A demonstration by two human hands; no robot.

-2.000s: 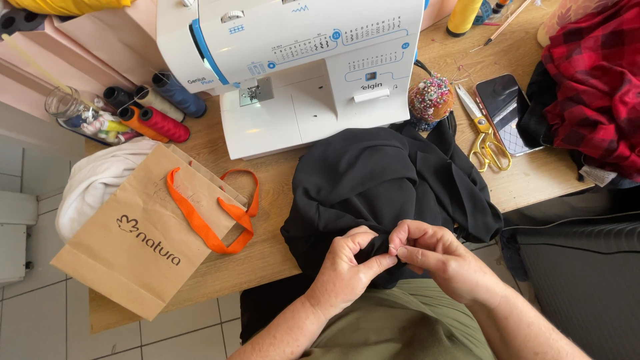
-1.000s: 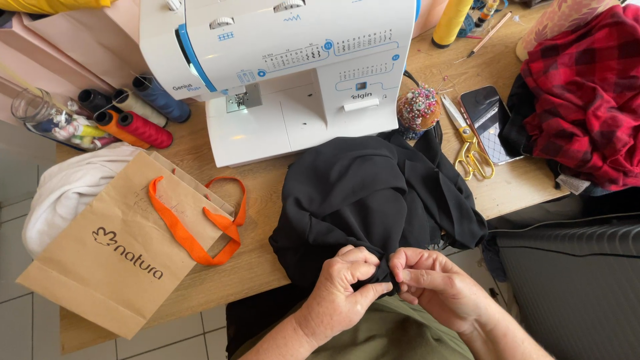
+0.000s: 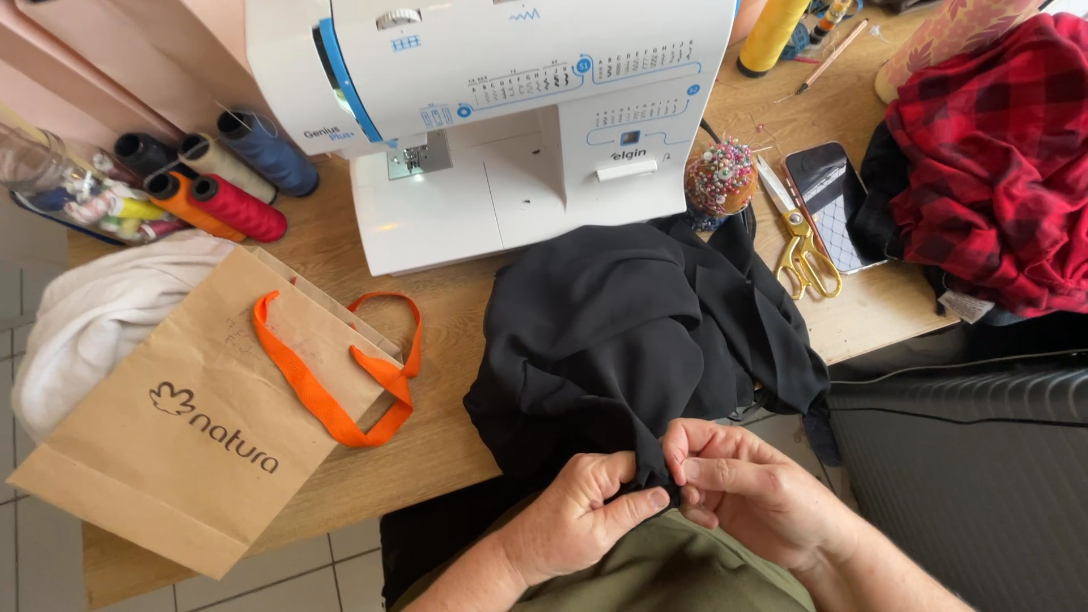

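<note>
Black fabric (image 3: 595, 323) lies bunched over the table's front edge, just before a white sewing machine (image 3: 527, 170), and hangs down to the lap. My left hand (image 3: 586, 510) pinches a fold of it between thumb and fingers. Right beside it, my right hand (image 3: 739, 484) has thumb and index finger pressed together at the fabric's edge; whether something small, such as a pin or needle, is between them is too fine to tell. Behind the fabric stands a pincushion (image 3: 721, 178) full of pins, with gold-handled scissors (image 3: 799, 242) to its right.
A paper bag (image 3: 170, 408) with orange handles lies at left over white cloth (image 3: 93, 314). Thread spools (image 3: 246, 208) and a jar (image 3: 34, 161) sit behind it. At right are a phone (image 3: 829, 200), red plaid fabric (image 3: 1003, 170) and a dark ribbed case (image 3: 969, 484) beside the table.
Both hands stay close together on the black fabric. My right hand's fingers have shifted slightly at the edge, while my left hand keeps its pinch.
</note>
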